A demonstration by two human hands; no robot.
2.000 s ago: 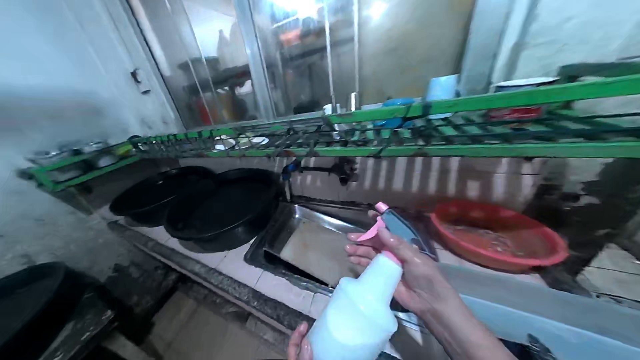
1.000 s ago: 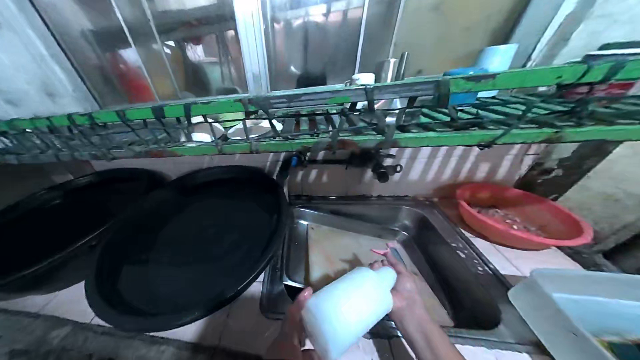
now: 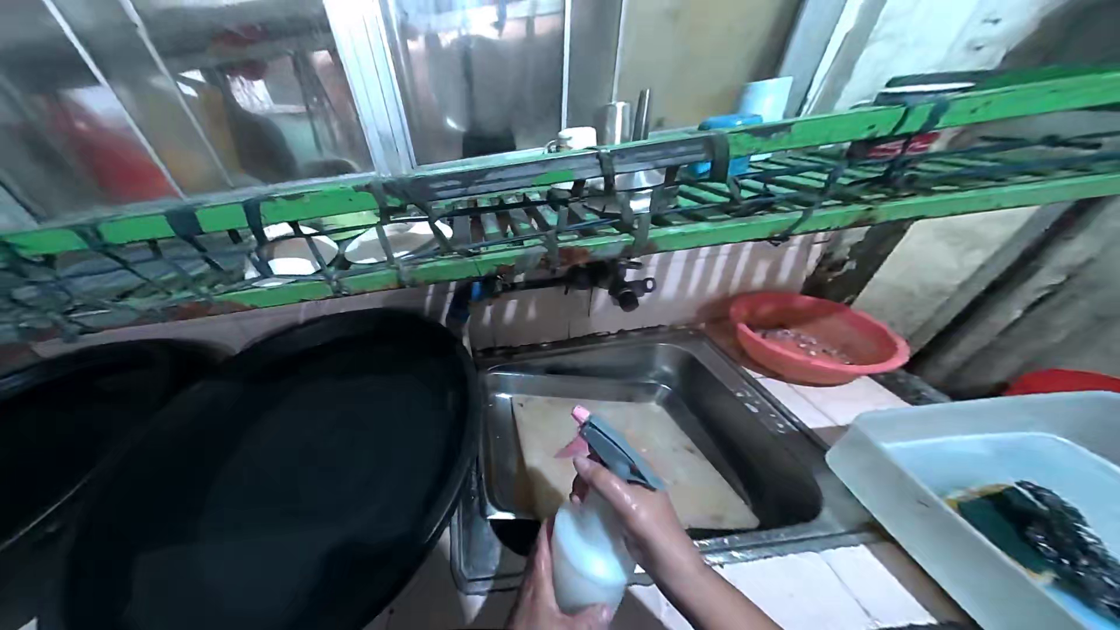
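A translucent spray bottle [image 3: 588,556] with a grey and pink trigger head [image 3: 612,451] is held upright, slightly tilted, near the front edge of the sink. My left hand [image 3: 547,591] wraps its lower body from the left and below. Around the neck, just under the trigger head, my right hand [image 3: 634,516] is closed. Behind the bottle, a stainless steel sink [image 3: 752,420] holds a metal tray [image 3: 503,437] and a pale, stained cutting board [image 3: 700,472]. A dark faucet [image 3: 626,293] is on the tiled wall above.
Large black basins [image 3: 289,472] stand left of the sink. On the right are a red plastic basin [image 3: 818,337] with small bits inside and a translucent tub [image 3: 919,437] holding a dark item. A green slatted rack [image 3: 542,236] with dishes, cups and utensils crosses above the sink.
The bottle was tilted sideways one second ago; now it is more upright, with its trigger head pointing up and its base low in my left hand.
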